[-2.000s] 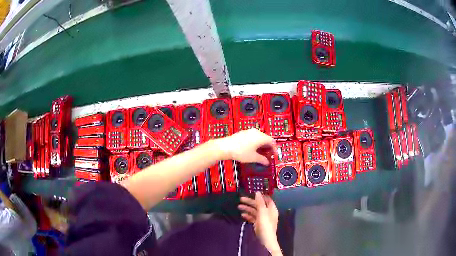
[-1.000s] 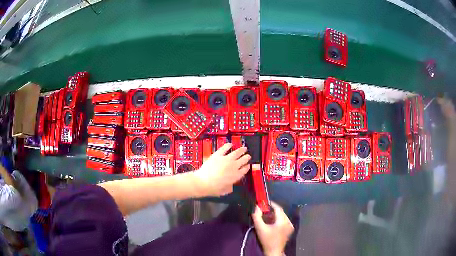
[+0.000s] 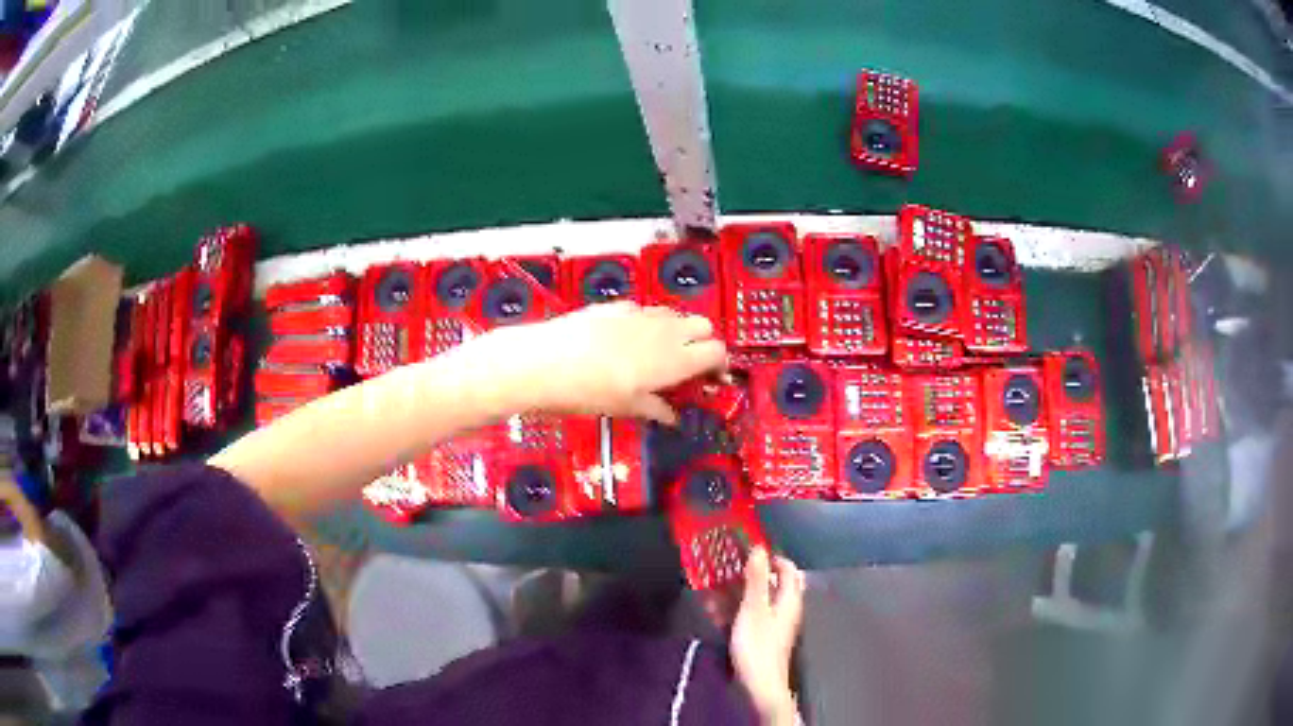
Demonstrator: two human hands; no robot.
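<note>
Many red portable radios lie in two rows on the dark green bench. My right hand (image 3: pixel 767 613) holds one radio (image 3: pixel 713 522) by its lower keypad end at the bench's front edge, with its speaker end towards the rows. My left hand (image 3: pixel 655 362) reaches over the rows, fingers bent down at a dark gap. Something small and reddish shows at its fingertips; I cannot tell whether it is gripped. My left forearm hides several radios.
The green conveyor belt (image 3: pixel 426 163) lies beyond the pale rail (image 3: pixel 567 241), carrying a radio (image 3: pixel 885 125) and a small red item (image 3: pixel 1184 166). Radios on edge (image 3: pixel 305 348) stand left, others (image 3: pixel 1171 355) right. A cardboard piece (image 3: pixel 85 333) is far left. A metal post (image 3: pixel 669 114) crosses the belt.
The radio in my right hand has turned from its narrow edge to show speaker and keypad. My left hand has moved up from the front row towards the back row. The view has shifted slightly.
</note>
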